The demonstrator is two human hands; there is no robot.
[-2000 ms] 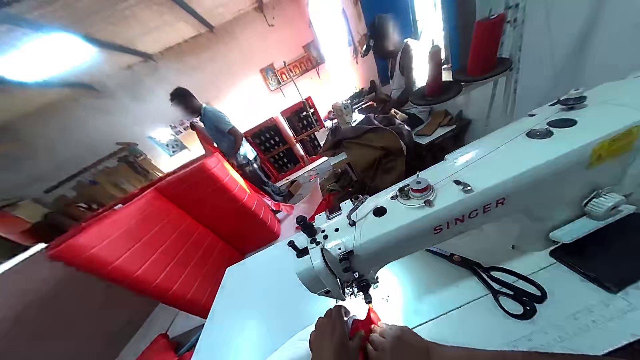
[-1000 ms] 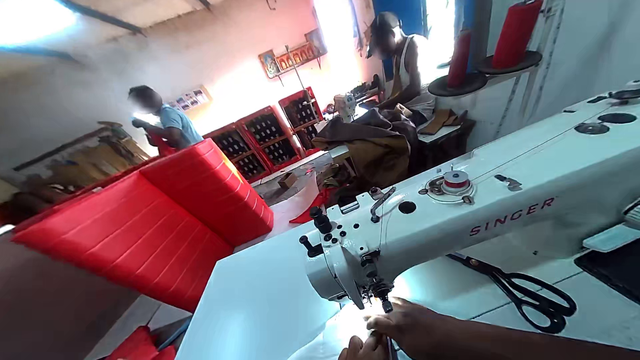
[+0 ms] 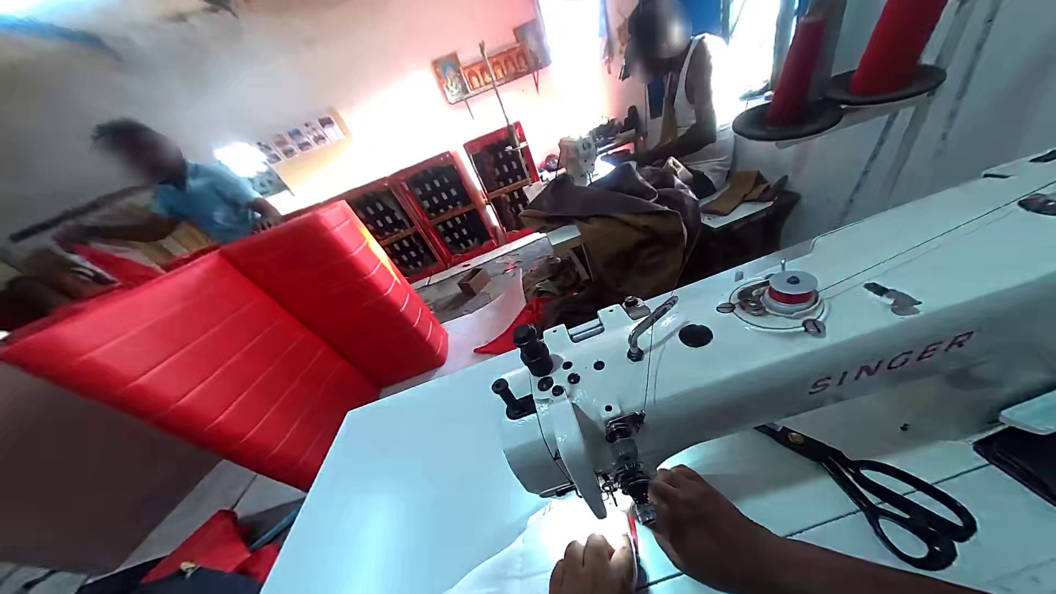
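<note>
A white Singer sewing machine [image 3: 742,379] reaches in from the right, its needle area lit by a bright lamp glow. My right hand [image 3: 693,524] is beside the presser foot, fingers bent against the lower end of the machine head; what they grip is hidden. Just left and below, my left hand [image 3: 592,568] rests on white material [image 3: 528,549] under the needle, fingers curled. A narrow red strip [image 3: 634,528] shows between the two hands. Black-handled scissors [image 3: 879,495] lie on the machine bed, to the right of my right hand.
Red padded upholstery panels [image 3: 272,346] stand left of the white table [image 3: 412,470]. Red thread cones [image 3: 796,74] sit at the upper right. A person [image 3: 689,99] sits at another machine behind brown fabric [image 3: 635,239]; another person [image 3: 198,194] stands behind the panels. Red material [image 3: 210,549] lies at lower left.
Two seconds ago both hands were on red material below the needle; my right hand is now up beside the presser foot. The standing person has moved left behind the panels. The view has shifted.
</note>
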